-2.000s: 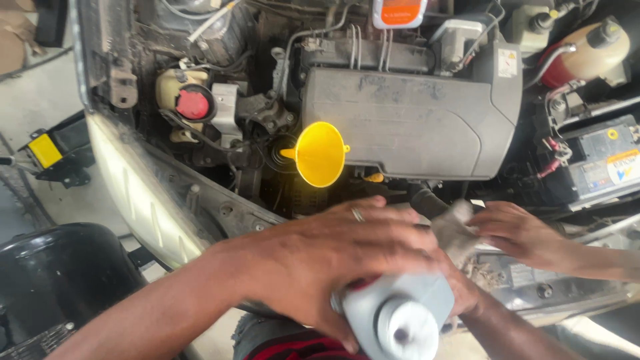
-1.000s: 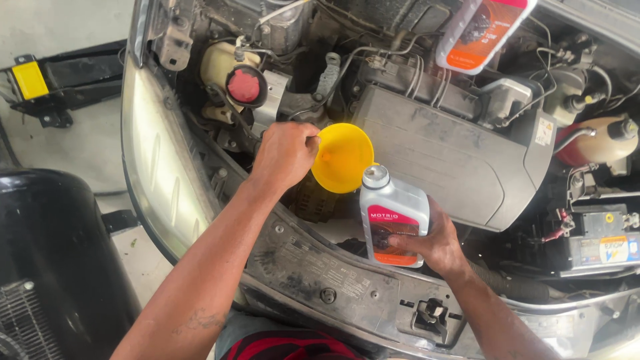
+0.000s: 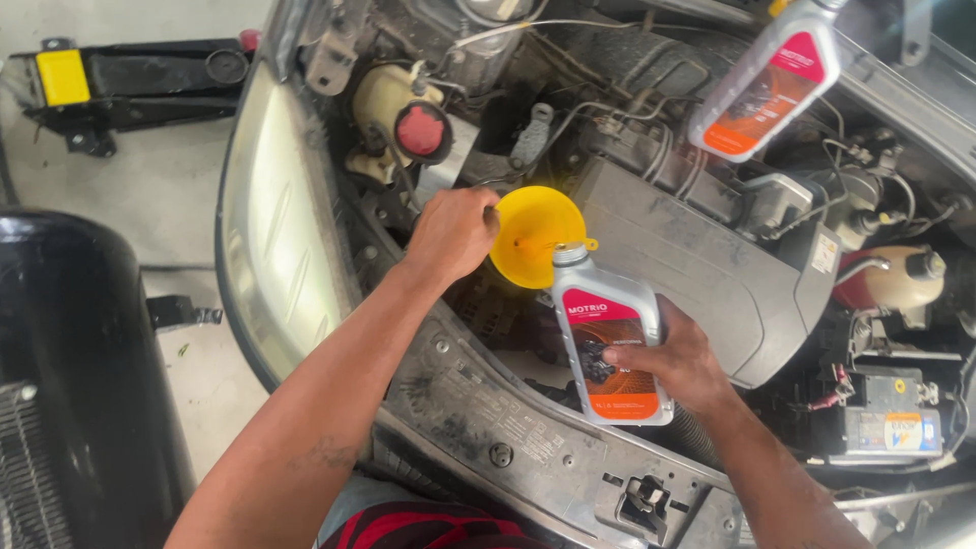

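Observation:
My left hand (image 3: 457,232) pinches the left rim of a yellow plastic funnel (image 3: 545,217) that sits over the engine bay, beside the grey plastic engine cover (image 3: 686,267). My right hand (image 3: 675,354) grips a grey Motrio motor oil bottle (image 3: 610,305) with a red and orange label, thumb across its front. The uncapped neck of that bottle is at the funnel's lower right rim, and the bottle leans slightly left. The funnel's spout and what it sits in are hidden.
A second Motrio bottle (image 3: 766,84) stands at the upper right. Around lie the red-capped reservoir (image 3: 419,131), the battery (image 3: 892,415), the headlight (image 3: 286,229) and the front crossmember (image 3: 488,423). A black tank (image 3: 84,328) and a black lift arm (image 3: 152,84) are at the left.
Two seconds ago both hands were together around the bottle below the funnel, near another person's hand or my own. Since then my left hand took the funnel's rim and the bottle's neck came to the funnel.

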